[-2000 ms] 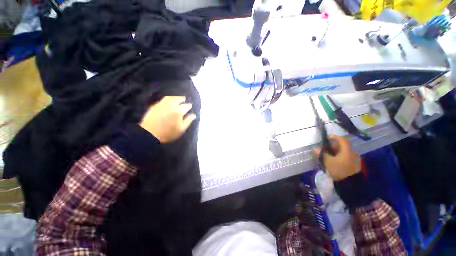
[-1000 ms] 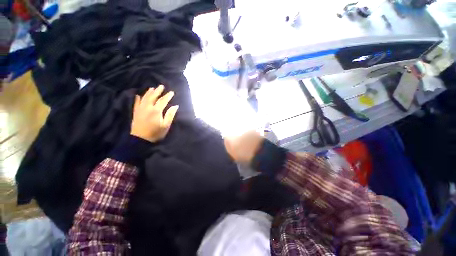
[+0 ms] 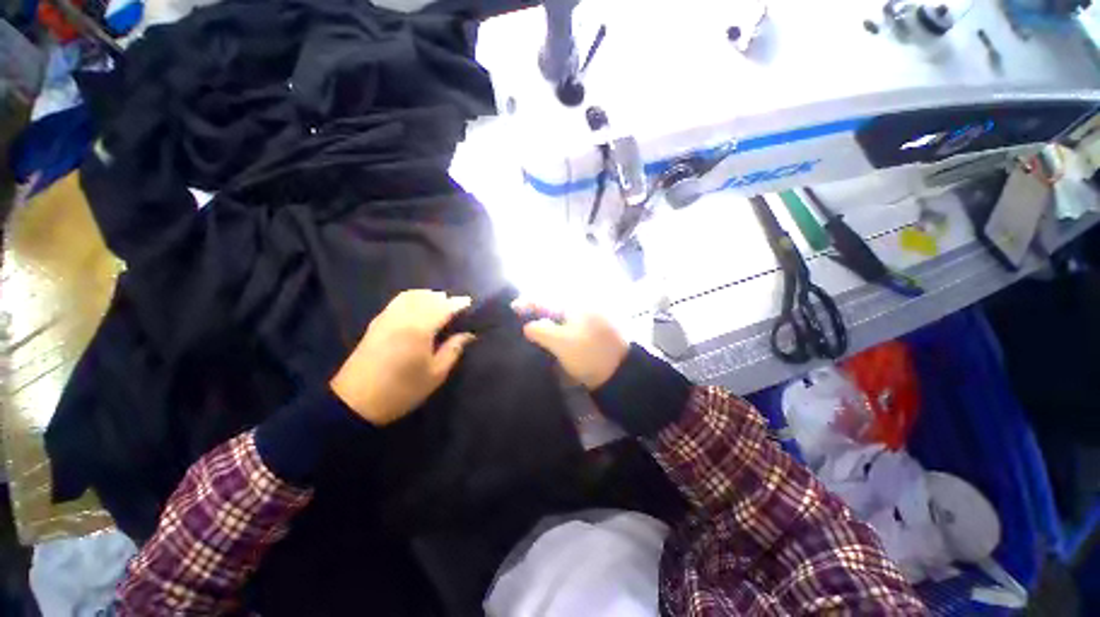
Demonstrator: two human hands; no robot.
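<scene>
The black garment piece (image 3: 265,265) lies heaped at the left and runs down over my lap. My left hand (image 3: 404,352) rests on it with thumb and fingertips closed on a fold. My right hand (image 3: 583,342) pinches the right edge of the same cloth. Both hands are left of and below the needle area of the white sewing machine (image 3: 772,97), in very bright light. The black scissors (image 3: 806,316) lie closed on the machine bed (image 3: 712,307), right of the needle.
A green-handled tool (image 3: 805,221) and a dark narrow cutter (image 3: 859,256) lie beyond the scissors, near a yellow patch (image 3: 919,241) and a pale card (image 3: 1017,215). A blue basket (image 3: 1001,410) with red and white bags stands below right. A tan wrapped board (image 3: 54,313) is at left.
The scissors, held in my right hand two seconds ago, now lie on the bed. My right hand has moved left onto the cloth. My left hand has moved down and closed on a fold.
</scene>
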